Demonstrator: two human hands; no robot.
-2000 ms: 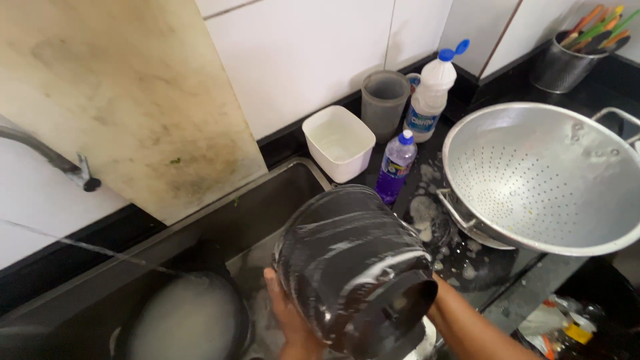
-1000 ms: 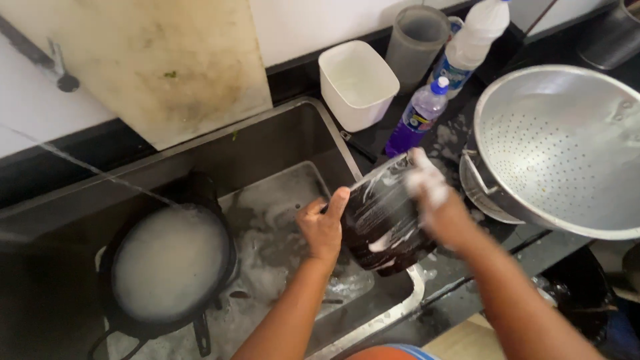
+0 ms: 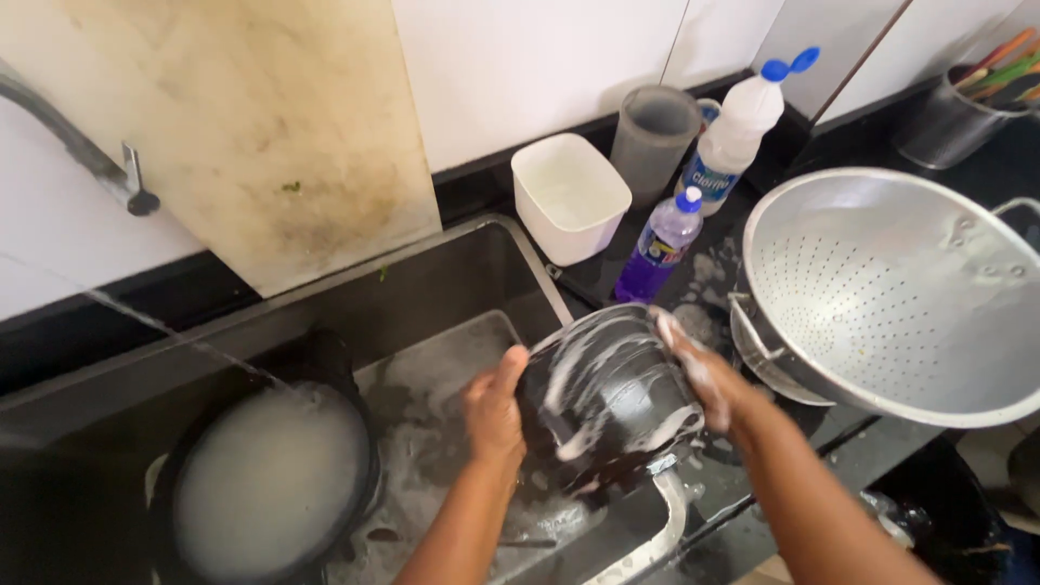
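A black round container [image 3: 609, 398], streaked with white suds, is held tilted over the right part of the metal sink [image 3: 520, 244]. My left hand [image 3: 497, 406] grips its left side, thumb up at the rim. My right hand [image 3: 699, 370], with foam on its fingers, is against its right side; whether it holds a sponge cannot be seen. Left of my hands, a black pan [image 3: 272, 487] full of cloudy water sits in the sink, and a thin stream of water [image 3: 179, 333] falls into it. Soapy water covers the sink floor.
Behind the sink's right corner stand a white square tub [image 3: 569, 199], a grey plastic cup [image 3: 654, 142], a purple detergent bottle [image 3: 660, 248] and a white bleach bottle [image 3: 735, 146]. A large aluminium colander [image 3: 886, 301] is at right, a utensil holder [image 3: 946, 122] beyond. A stained board [image 3: 325, 146] leans on the wall.
My right hand has moved from the container's upper face to its right side. The container has turned in my hands, showing more of its sudsy surface than one second ago.
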